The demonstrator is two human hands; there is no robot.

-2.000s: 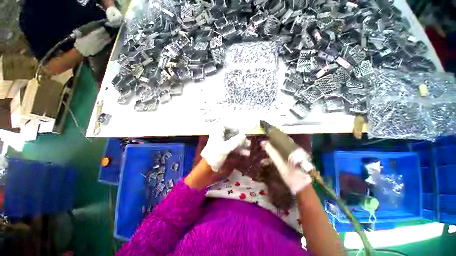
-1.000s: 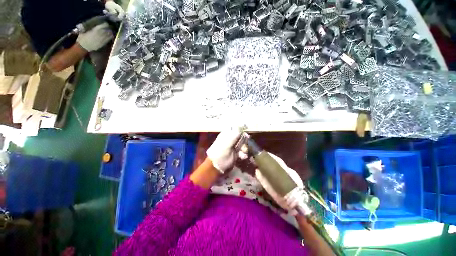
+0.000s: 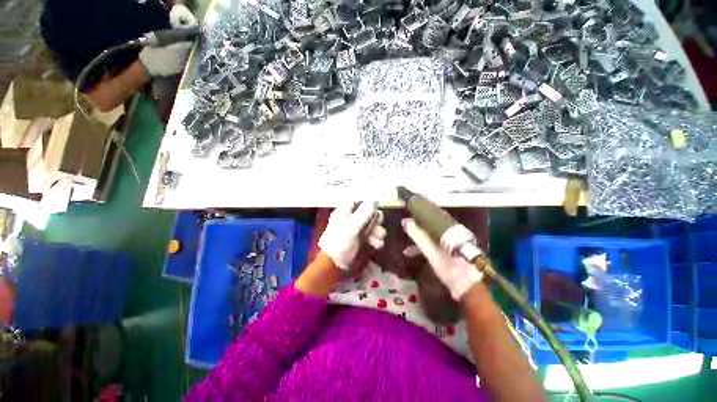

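Observation:
My left hand (image 3: 348,234), in a white knit glove, is at the table's front edge with its fingers curled; whether it holds a small part is too blurred to tell. My right hand (image 3: 450,263), also gloved, is closed around the olive-brown pneumatic screwdriver (image 3: 431,216). The tool's dark nose points up and left over the front edge, apart from my left hand. Dark grey brackets (image 3: 519,129) lie heaped on the white-topped table (image 3: 303,177). Thin silver screws (image 3: 338,169) lie loose near the front edge. A clear bag of screws (image 3: 401,114) lies at front centre.
A larger bag of screws (image 3: 656,169) covers the right table corner. Blue bins stand below the edge at left (image 3: 196,306) and right (image 3: 601,341). The air hose (image 3: 542,326) runs beside my right forearm. Another gloved worker (image 3: 118,82) is at left.
A second ago the tool's nose was at my left hand over the lap. It has since moved up and right, away from that hand, to the table edge. The other worker's hands have shifted.

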